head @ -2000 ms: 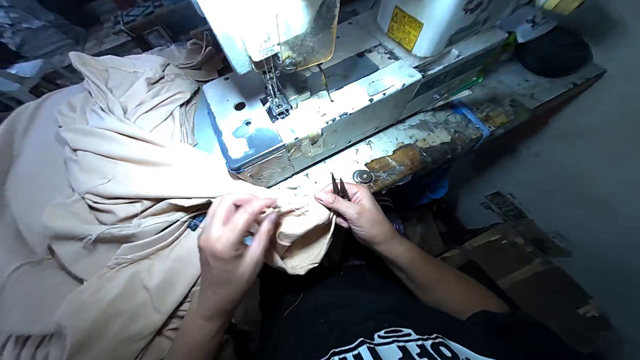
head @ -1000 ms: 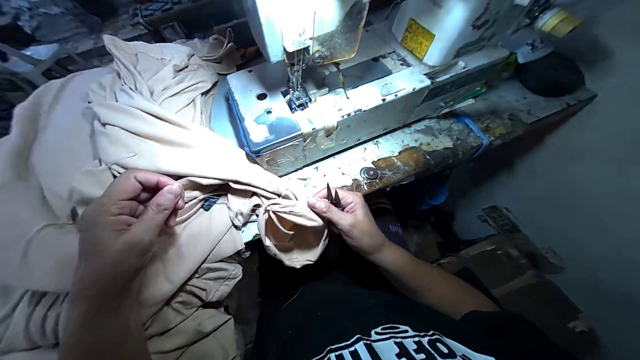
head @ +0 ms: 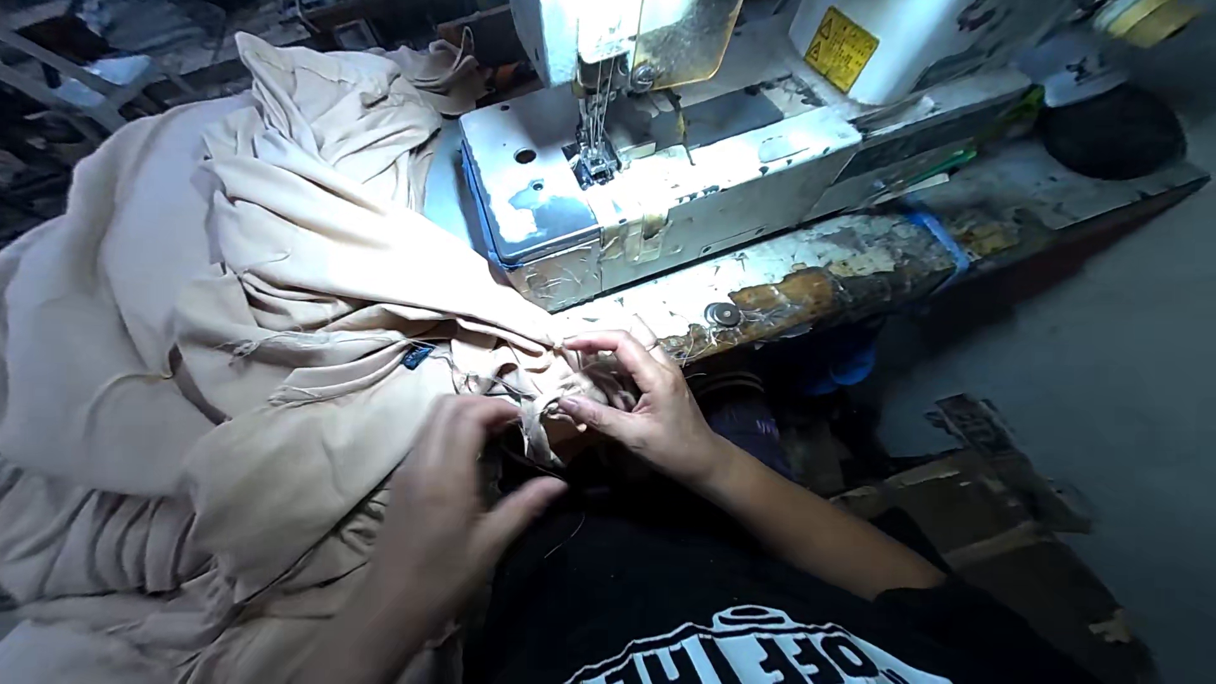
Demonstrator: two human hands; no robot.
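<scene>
A large heap of beige fabric (head: 313,256) spreads over the left side and runs to a gathered end below the sewing machine (head: 541,190). My right hand (head: 655,404) pinches that gathered end between thumb and fingers, near the worktable's front edge. Beside it on the left is my left hand (head: 456,503), blurred, with thumb and fingers spread and its fingertips close to the fabric; nothing shows between them. A small dark label (head: 417,355) lies on the cloth. The dark pointed tool is not visible now.
The worn worktable (head: 855,261) has peeling patches, a round metal knob (head: 723,314) and blue tape (head: 939,237). A black round object (head: 1113,131) sits at the right end. Flattened cardboard (head: 978,513) lies below, right of my lap. A yellow spool (head: 1145,19) is at the upper right.
My left hand, pulling cloth out to the left one second ago, has come back toward my right hand and opened. The dark pointed tool seen in my right hand earlier no longer shows.
</scene>
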